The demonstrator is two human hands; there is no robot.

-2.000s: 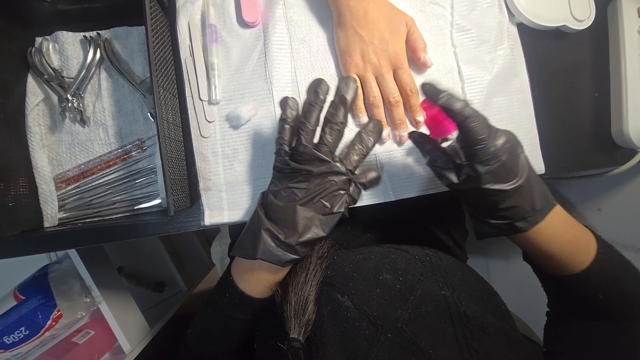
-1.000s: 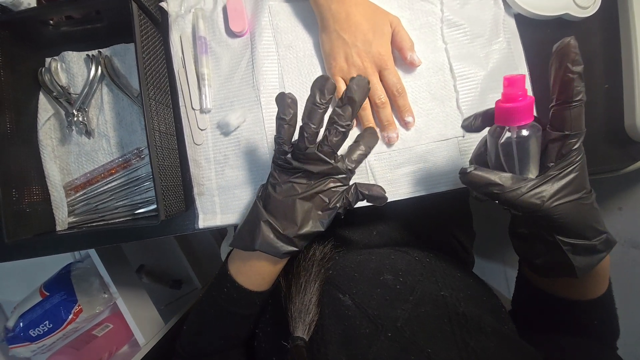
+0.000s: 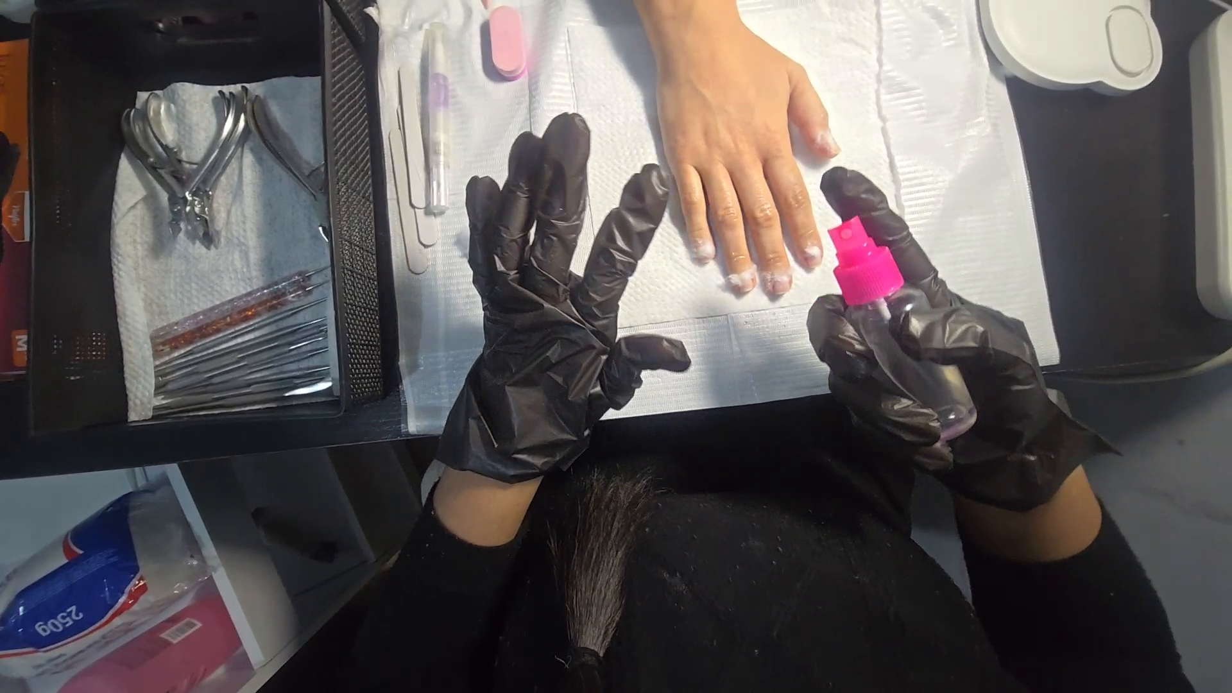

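Note:
My left hand (image 3: 558, 308), in a black disposable glove, is spread with its fingers apart over the white paper towel and holds nothing. A clear spray bottle (image 3: 938, 390) with a pink spray head is gripped in my gloved right hand (image 3: 924, 356), its nozzle toward the upper left. Between my two hands another person's bare hand (image 3: 736, 144) lies palm down on the towel (image 3: 953, 192), with white bits of cotton or foam at its fingertips. Neither of my hands visibly touches it.
A black mesh basket (image 3: 361, 231) at left holds cuticle nippers (image 3: 188, 164) and several metal tools (image 3: 250, 356) on a paper towel. Near my left hand lie a pink nail buffer (image 3: 506, 40), a capped clear tube (image 3: 437, 125) and thin nail files (image 3: 411, 183). A white device (image 3: 1068, 38) stands top right.
The spray bottle was upright in my right hand, further right, one second ago; it has come left and now tilts toward the other person's hand. My left hand stays spread.

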